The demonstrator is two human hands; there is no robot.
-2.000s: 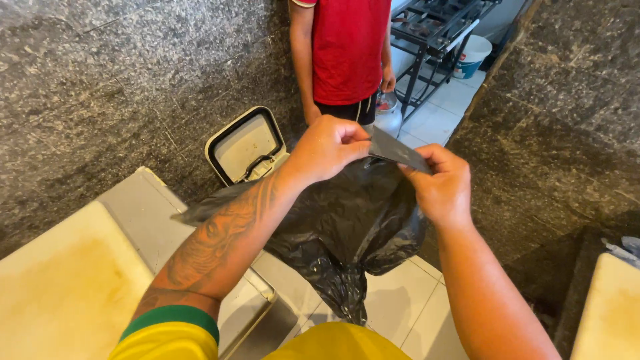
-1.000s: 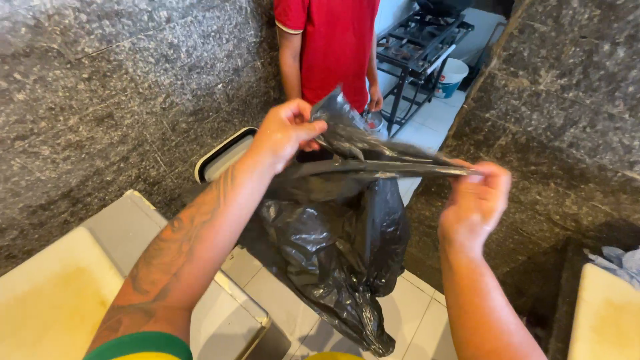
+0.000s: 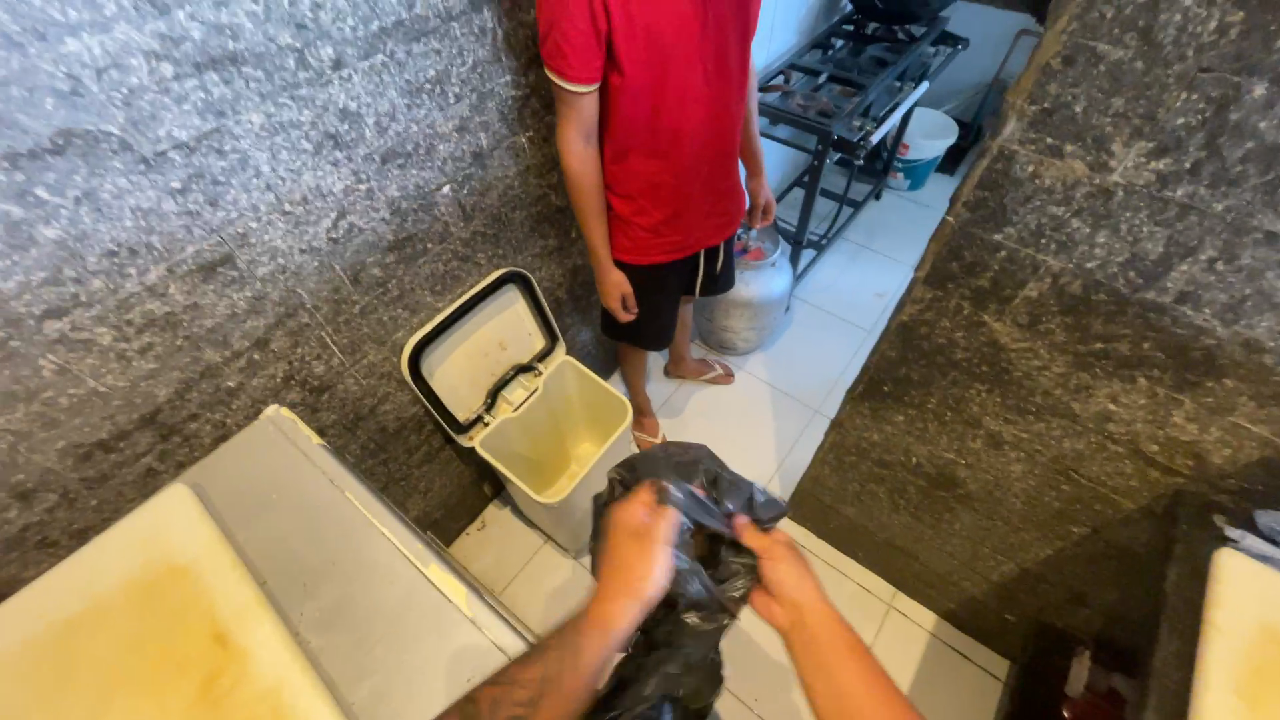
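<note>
A black plastic garbage bag (image 3: 690, 600) hangs between my hands in the lower middle of the view, its upper edge bunched. My left hand (image 3: 637, 545), slightly blurred, grips the bag's rim on the left. On the right, my right hand (image 3: 780, 570) pinches the rim with thumb and fingers. Just beyond and left of the bag stands a pale plastic trash bin (image 3: 560, 490) with its hinged lid (image 3: 485, 350) raised. The visible inside of the bin holds no liner.
A person in a red shirt (image 3: 675, 130) stands behind the bin. Near them are a metal gas cylinder (image 3: 745, 305), a black burner stand (image 3: 840, 110) and a bucket (image 3: 920, 150). A stained cutting board (image 3: 150, 620) lies left; stone walls flank the tiled floor (image 3: 800, 350).
Both hands have moved down and closer together, and the bag's stretched edge is now bunched. The trash bin, partly covered by the bag and arms before, shows its open mouth.
</note>
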